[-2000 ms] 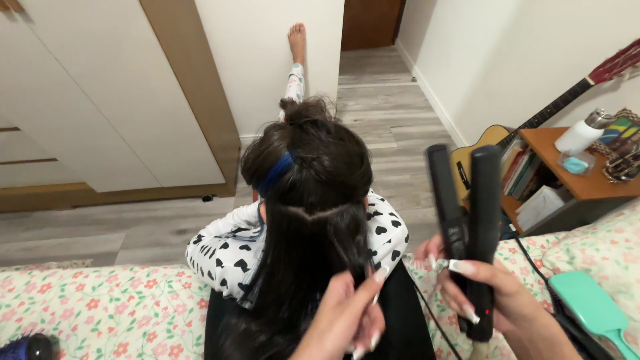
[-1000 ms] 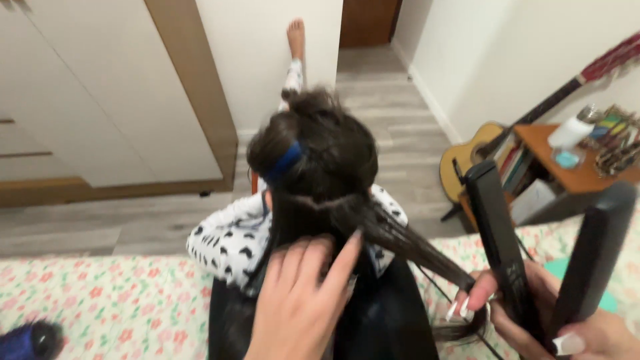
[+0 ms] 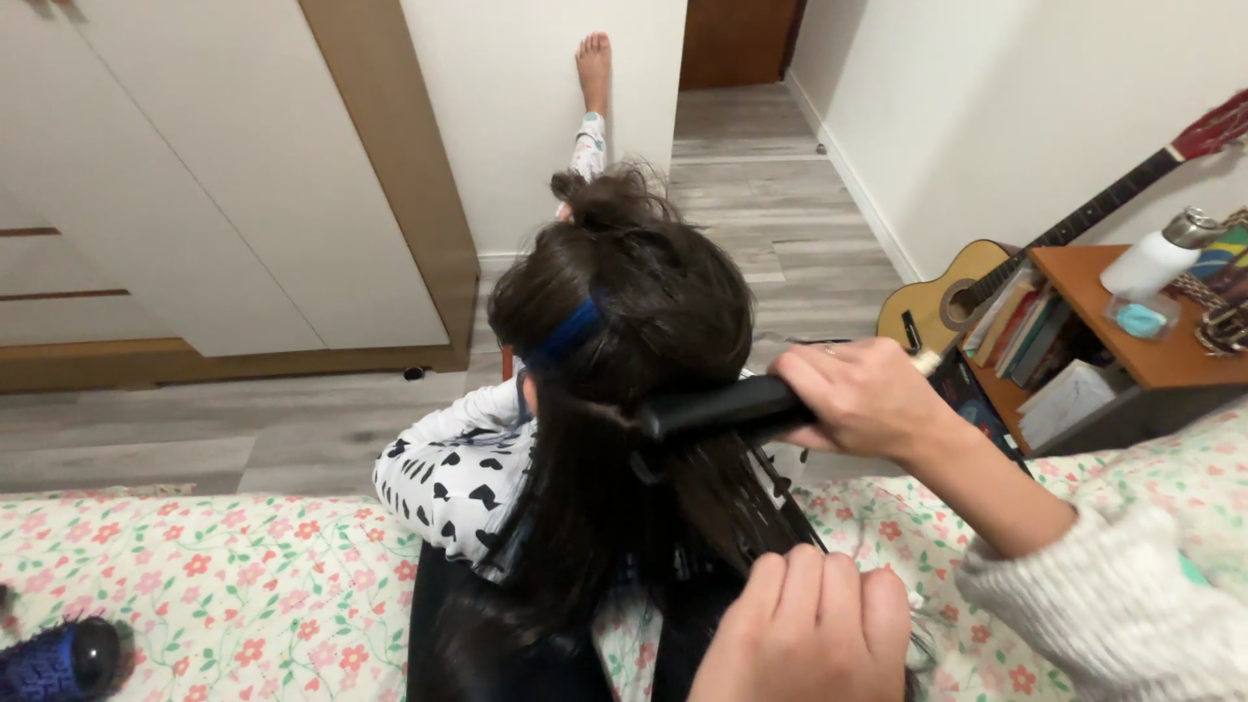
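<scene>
A person sits with their back to me, dark hair [image 3: 673,292] partly pinned up, a blue streak [image 3: 570,330] at its left side. My right hand [image 3: 858,395] grips a black hair straightener [image 3: 726,409], whose plates lie across a lower section of hair near the roots at the right. Below it, my left hand [image 3: 804,624] is closed around the lower part of that section. Loose hair hangs down the person's back, over a white top with black hearts [image 3: 468,492].
A floral bedspread [image 3: 244,595] lies on both sides, with a blue round brush [image 3: 63,655] at the left. A wardrobe [image 3: 205,175] stands ahead left. At the right are an acoustic guitar [image 3: 951,292] and a wooden shelf unit [image 3: 1121,331] with books and a white bottle [image 3: 1160,255].
The straightener was beside the head at the right, its arms apart; it now lies across the hair near the roots. My left hand has moved right and down from the back of the hair.
</scene>
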